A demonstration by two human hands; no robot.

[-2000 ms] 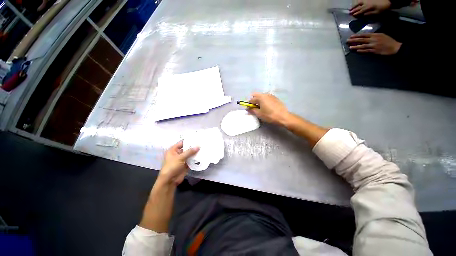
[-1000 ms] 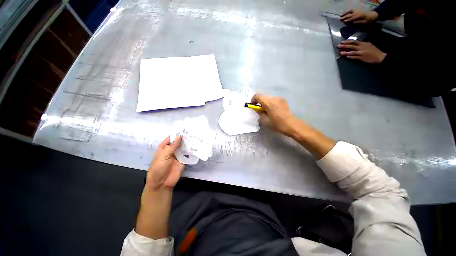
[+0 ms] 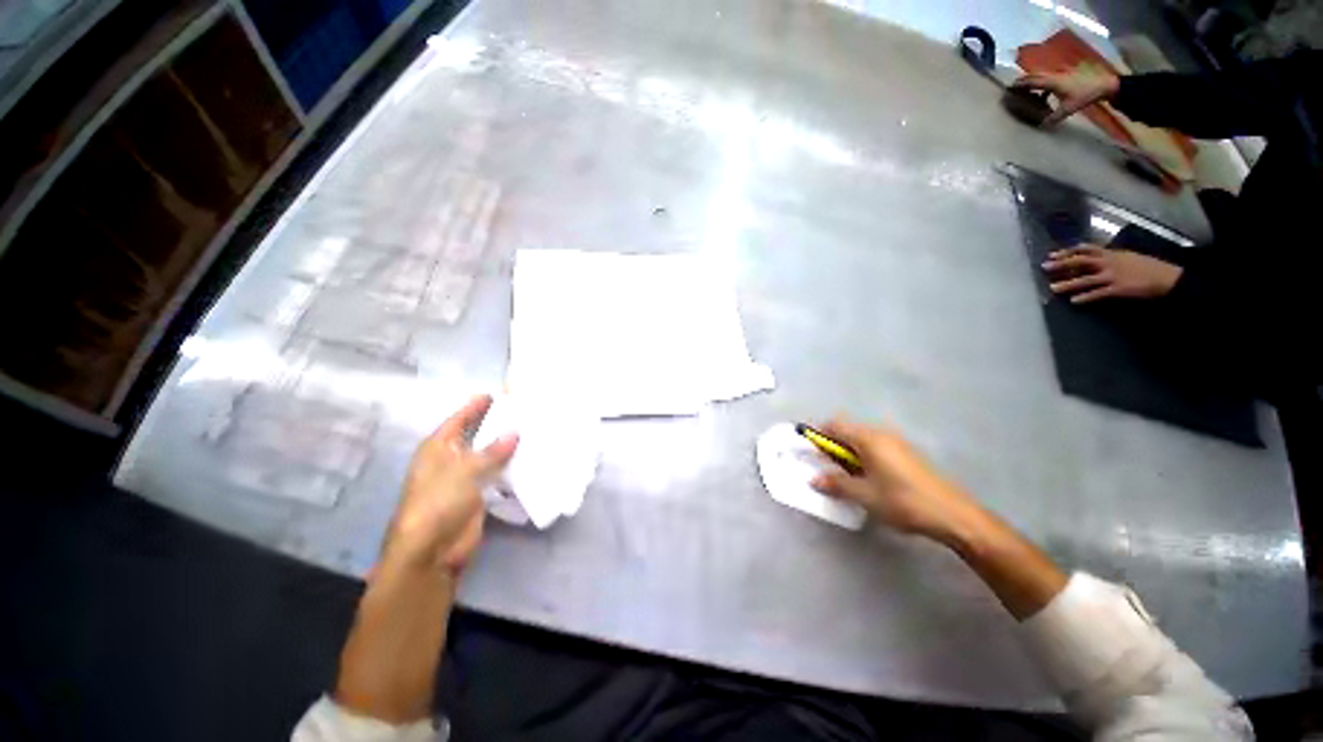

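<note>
My left hand (image 3: 443, 486) holds several white tags (image 3: 559, 461), fanned out near the table's front edge; their far side overlaps the white sheets. My right hand (image 3: 900, 483) holds a yellow-and-black marker (image 3: 830, 447), with its fingers at a white rounded tag (image 3: 791, 471) on the metal table. Whether the fingers grip that tag or only touch it is hard to tell. White paper sheets (image 3: 624, 326) lie flat in the middle, with a small jagged piece at their right corner.
The metal table (image 3: 900, 334) fills most of the view. At the right, another person's hands (image 3: 1110, 273) are over a dark sheet (image 3: 1110, 370) and a dark object. An orange-brown piece (image 3: 1066, 55) lies at the back right. Shelving (image 3: 153, 189) stands at the left.
The view has shifted. The right hand and its tag are farther from the sheets, and the left hand's tags now overlap them. The other person's one hand has moved to the back right.
</note>
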